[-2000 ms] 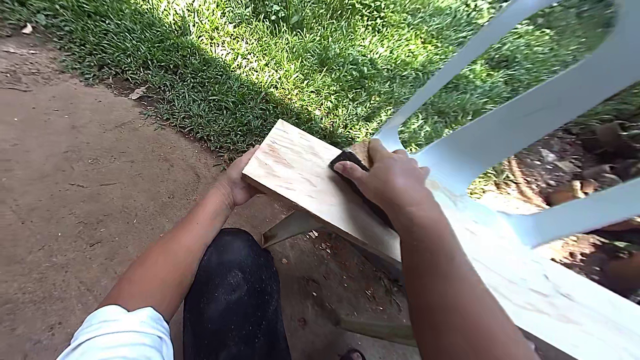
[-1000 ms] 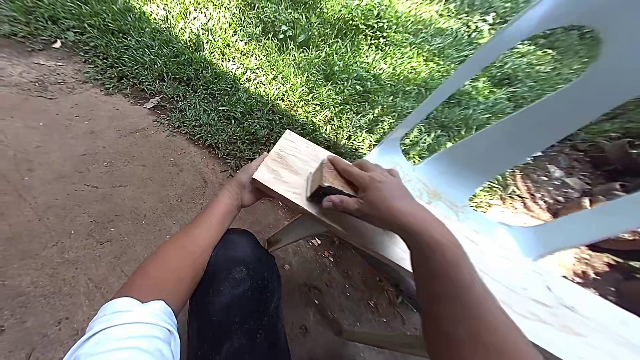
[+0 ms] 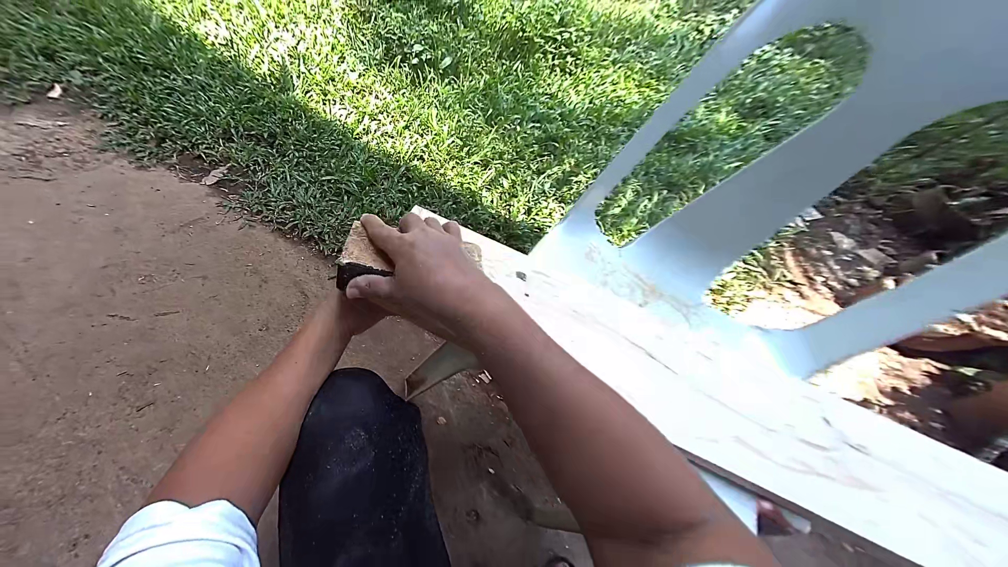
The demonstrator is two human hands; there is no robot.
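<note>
A pale wooden board [image 3: 709,378] lies slantwise across a white plastic chair [image 3: 732,189]. My right hand [image 3: 429,264] grips a sanding block [image 3: 364,250], tan on top with a black underside, at the board's far left end. The block's front corner reaches past the board's end there. Below it, my left hand [image 3: 361,313] is at the same end of the board, mostly hidden behind my right hand and the block; its fingers cannot be seen. Sawdust-like specks lie on my dark trouser leg [image 3: 354,472].
A chair leg [image 3: 441,368] shows under the board, beside my knee. Bare packed soil [image 3: 157,315] spreads to the left, and grass [image 3: 472,118] grows beyond the board. Stones and debris [image 3: 866,244] lie at the right behind the chair.
My right hand has moved with the block leftward along the board to its end, from farther in on its top face. My left hand stays at that end, now more hidden.
</note>
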